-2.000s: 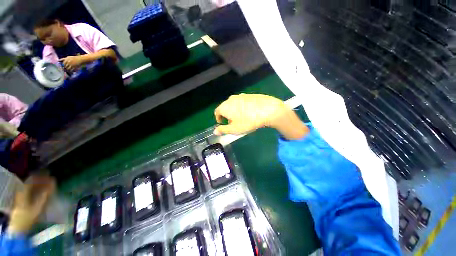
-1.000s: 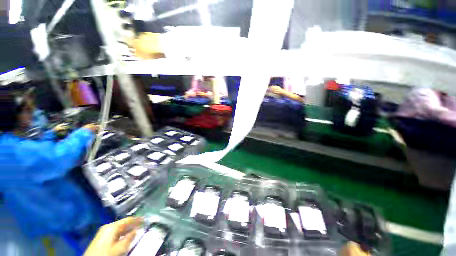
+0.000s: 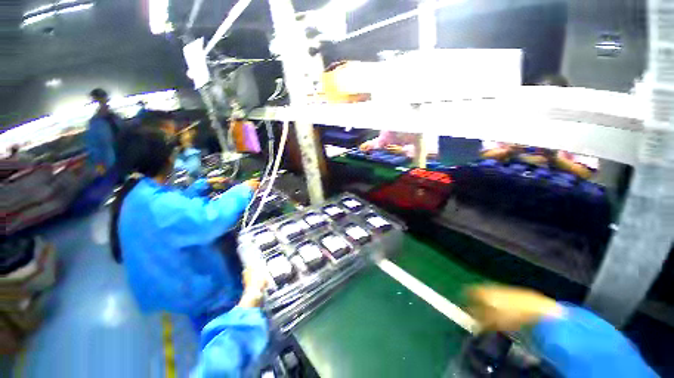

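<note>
A clear blister tray (image 3: 347, 260) with two rows of black units bearing white labels lies on top of other trays on the green bench (image 3: 362, 317). My left hand (image 3: 255, 286) is at its near left corner, fingers on the rim. My right hand (image 3: 506, 306) is blurred, at the lower right, away from that tray. It is just above dark objects (image 3: 488, 353), cut off by the lower edge; whether it touches them is unclear. Blue sleeves cover both forearms.
A worker in blue (image 3: 181, 236) sits beside the bench at left, arms near cables (image 3: 277, 159) and a white post (image 3: 307, 148). A red tray (image 3: 414, 193) and people in pink are across the bench. A grey post (image 3: 643, 170) stands at right. More dark units (image 3: 284, 363) are low down.
The view has swung left. The labelled tray between my hands now appears to lie on the left stack, with my left hand at its corner. My right hand is apart from it.
</note>
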